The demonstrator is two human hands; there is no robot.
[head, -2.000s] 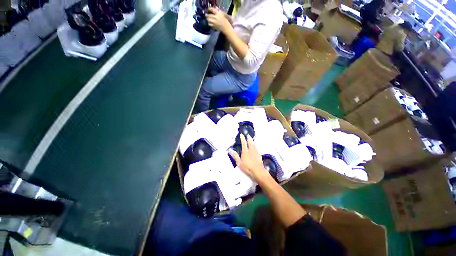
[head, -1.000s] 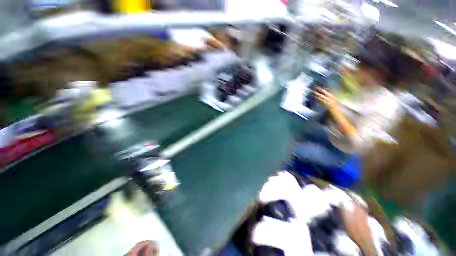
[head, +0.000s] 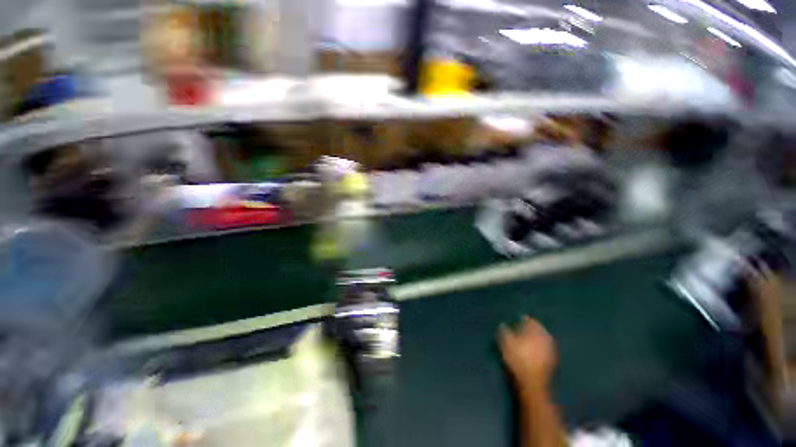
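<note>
The picture is heavily blurred. My right hand (head: 530, 351) is over the dark green bench (head: 449, 349), right of a small silver and dark metal box (head: 375, 327). Its fingers look partly curled, and I cannot tell whether it holds anything. I cannot make out my left hand. A pale work mat (head: 262, 402) lies at the lower left. White camera units (head: 602, 436) show as a small patch at the bottom edge, right of my forearm.
Black-and-white units (head: 559, 214) stand in a row along the far side of the bench. A red item (head: 234, 216) lies at the far left. Another person's arm (head: 771, 323) is at the right edge beside a white-and-dark unit (head: 716, 284).
The view has swung left and up from the carton to the bench. My right hand has left the units in the carton and is now over the bench.
</note>
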